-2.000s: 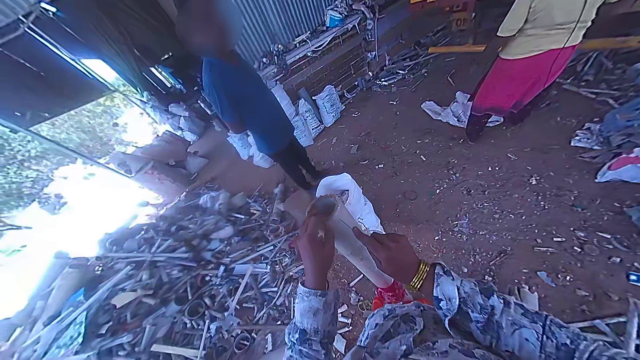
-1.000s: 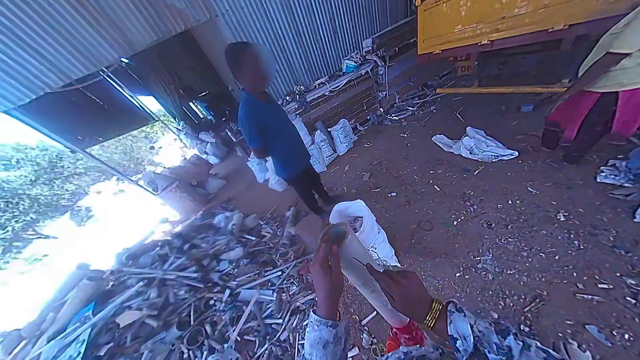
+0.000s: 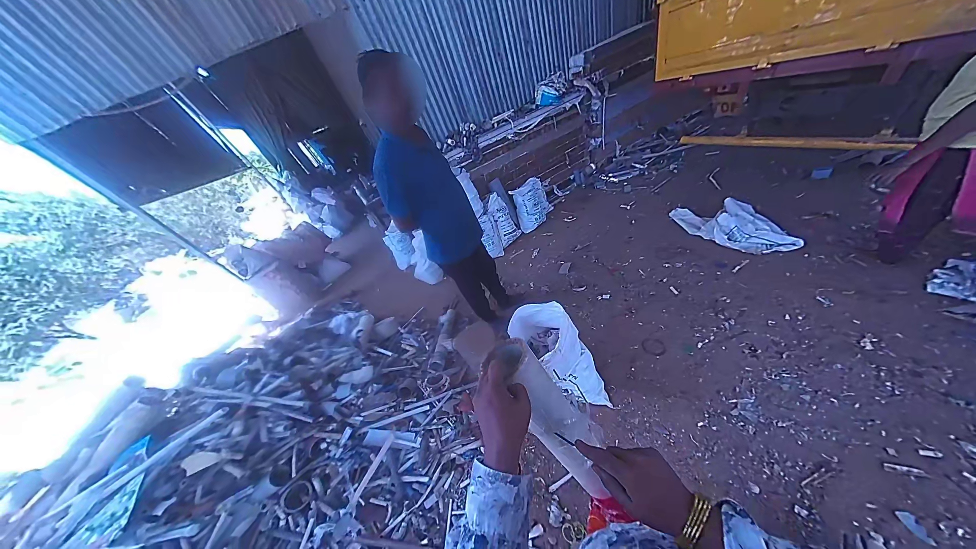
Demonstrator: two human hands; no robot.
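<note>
A pale, wide plastic pipe [image 3: 555,415] slants across the lower middle of the head view. My left hand [image 3: 501,415] is closed around its upper end, near the open mouth. On its lower part rests my right hand [image 3: 644,484], gold bangles at the wrist, holding a thin dark tool [image 3: 566,440], perhaps a blade, whose tip touches the pipe. Just beyond the pipe stands an open white woven sack [image 3: 576,358] with pieces inside. Something red [image 3: 608,512] lies by the pipe's lower end.
A heap of pipe scraps [image 3: 305,450] spreads at left. Ahead stands a person in a blue shirt [image 3: 427,194], near filled white sacks [image 3: 531,204]. An empty-looking white sack [image 3: 738,226] lies on the ground. Another person [image 3: 919,183] is at the right edge, near a yellow truck body [image 3: 808,38].
The view has tilted up, showing more of the truck and wall. Both hands remain on the pipe. The person at right has bent or shifted, with an arm reaching down.
</note>
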